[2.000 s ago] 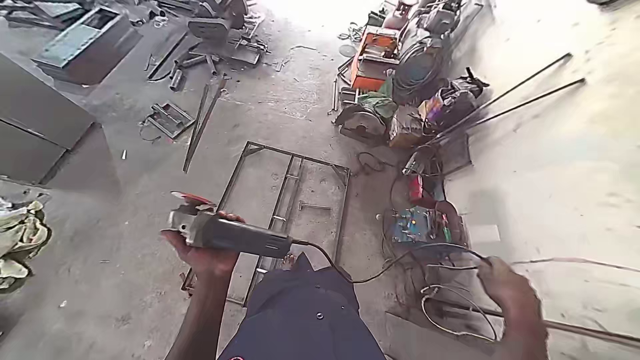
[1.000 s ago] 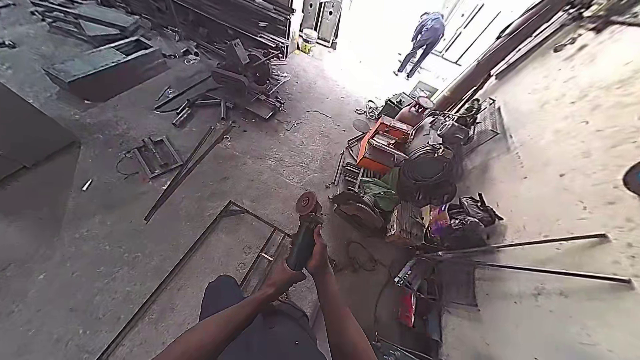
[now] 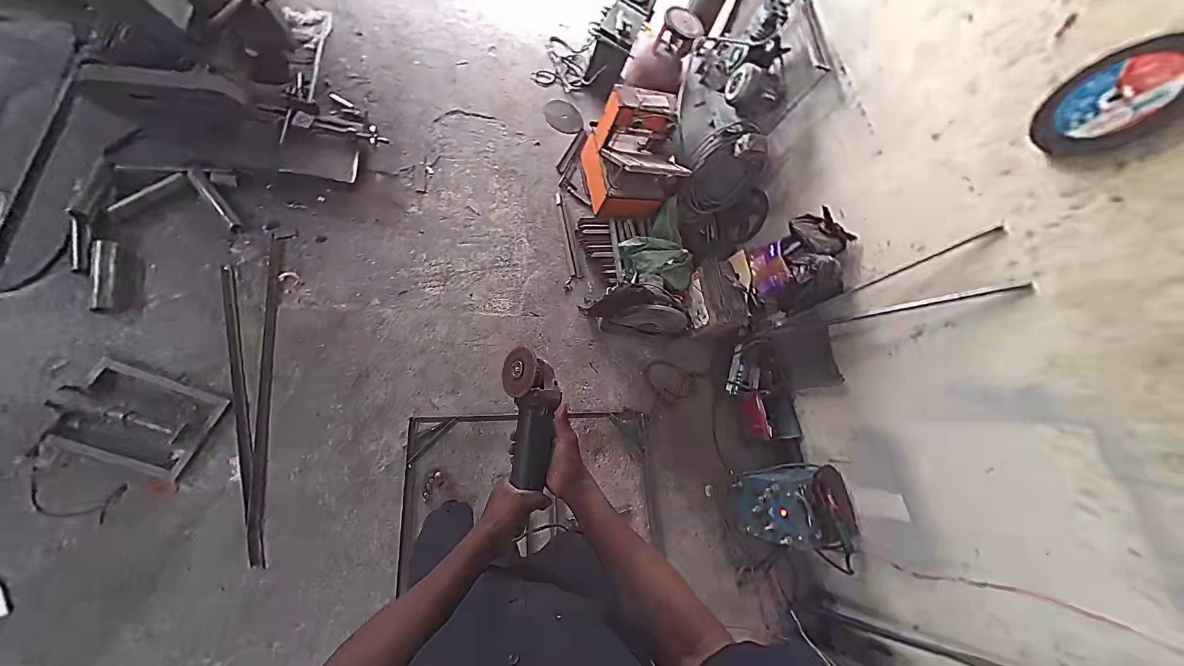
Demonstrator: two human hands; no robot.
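Observation:
An angle grinder (image 3: 535, 439) with a dark body points away from me, its round disc (image 3: 522, 372) at the far end. My left hand (image 3: 511, 511) is closed around the rear of the body. On the right side of the body, my right hand (image 3: 566, 462) grips it with the thumb pointing along it. Beneath the hands, a rectangular metal frame (image 3: 527, 418) lies on the concrete floor around my legs, with small braces at its far corners. Part of the power cord shows below the grinder.
Two long metal bars (image 3: 252, 416) and a small metal frame (image 3: 199, 435) lie at left, below cut tube pieces (image 3: 104, 276). Along the right wall stand an orange metal case (image 3: 606, 166), coiled cables (image 3: 721, 171), a green cloth (image 3: 655, 262) and a blue machine (image 3: 777, 507).
Two seconds ago my left hand alone held the grinder and my right hand held its cord; both hands are now on the grinder, which points away. The view has turned.

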